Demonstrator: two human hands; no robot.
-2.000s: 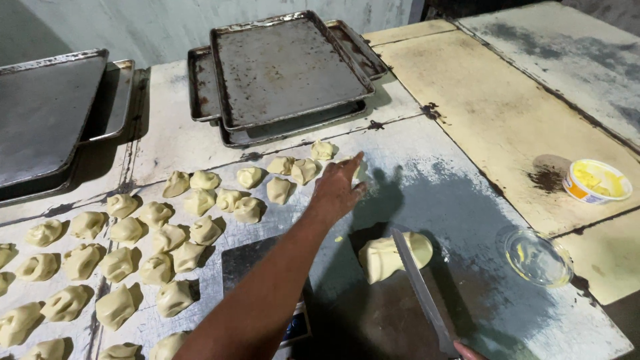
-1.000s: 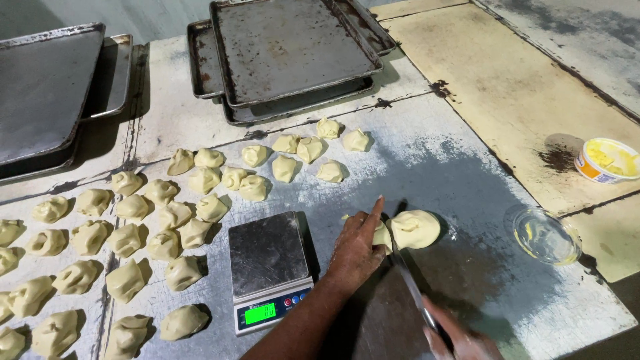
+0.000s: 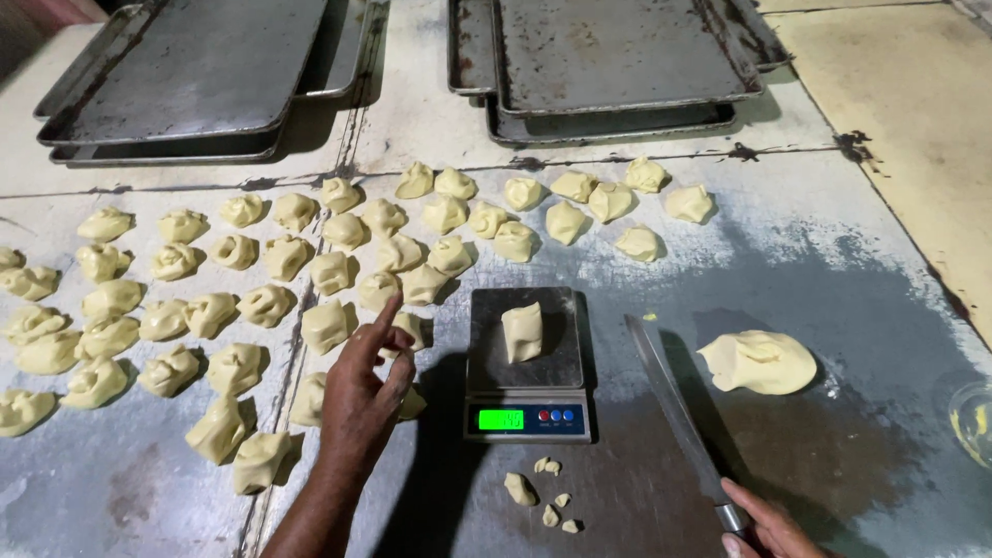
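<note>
My left hand (image 3: pixel 372 384) holds nothing; its index finger points outward over the dough pieces (image 3: pixel 325 325) left of the scale. My right hand (image 3: pixel 767 527) grips the handle of a long knife (image 3: pixel 674 403), whose blade slants up and left above the table. Between the hands stands a digital scale (image 3: pixel 484 376) with a lit green display, and one cut dough piece (image 3: pixel 522 333) rests on its dark plate. Right of the blade lies a larger lump of dough (image 3: pixel 759 362). Small dough scraps (image 3: pixel 519 489) lie in front of the scale.
Many dough pieces (image 3: pixel 236 368) cover the left and middle of the table. Stacked metal baking trays (image 3: pixel 186 70) stand at the back left, with more trays (image 3: pixel 620 58) at the back centre. A clear round lid (image 3: pixel 973 422) with yellow smears lies at the right edge.
My left hand has left the dough lump and moved left. A dough piece now sits on the scale, whose plate was bare one second ago. The knife is off the lump. The view has shifted left.
</note>
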